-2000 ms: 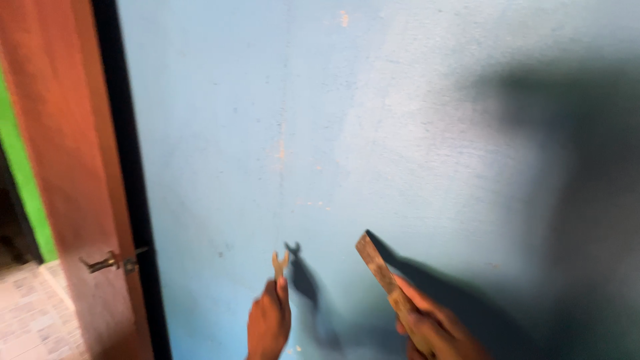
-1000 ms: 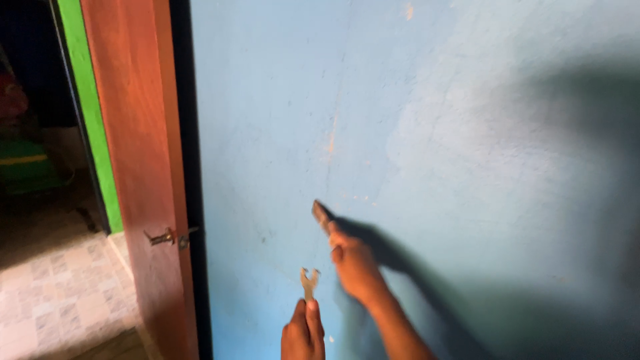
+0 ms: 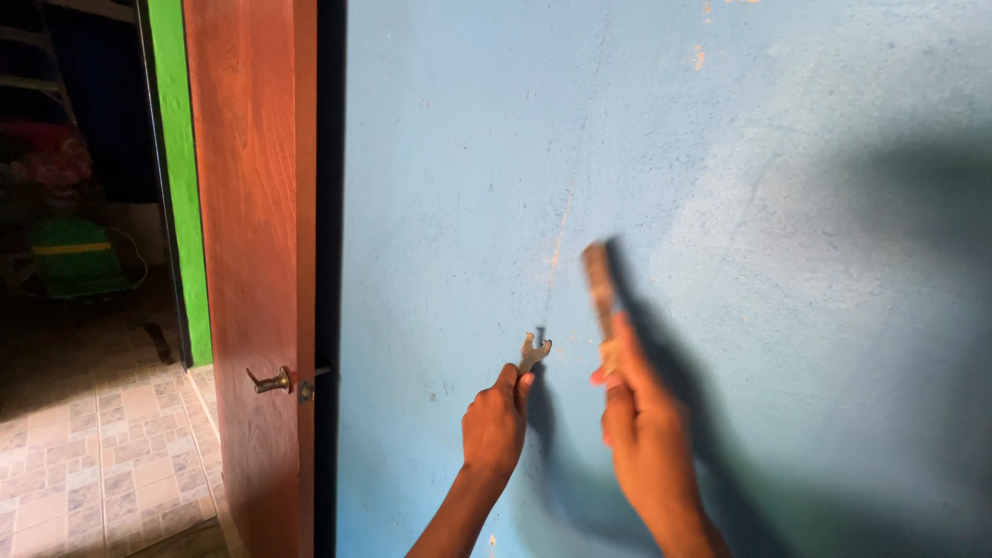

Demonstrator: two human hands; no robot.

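Observation:
My left hand (image 3: 496,422) grips a metal open-end wrench (image 3: 534,353), its forked jaw pointing up in front of the blue wall (image 3: 465,194). To its right, my right hand (image 3: 647,434) is closed around a worn, flat-bladed scraper or putty knife (image 3: 600,287), blurred, with the blade up near the wall. Whether the blade touches the wall I cannot tell. Orange-brown chipped marks (image 3: 556,252) run up the wall between and above the two tools. Both tools' handles are mostly hidden inside my fingers.
At the left stands an open reddish wooden door (image 3: 246,194) with a metal lever handle (image 3: 270,381). Past it are a bright green door-frame wall (image 3: 180,186), a tiled floor (image 3: 62,465), a green chair-like item with a yellow stripe (image 3: 77,260) and a ladder-like frame (image 3: 35,58).
The right hand with the scraper has moved away to the right from the left hand since one second ago. The view has swung left, showing more of the doorway. Both tools stay held.

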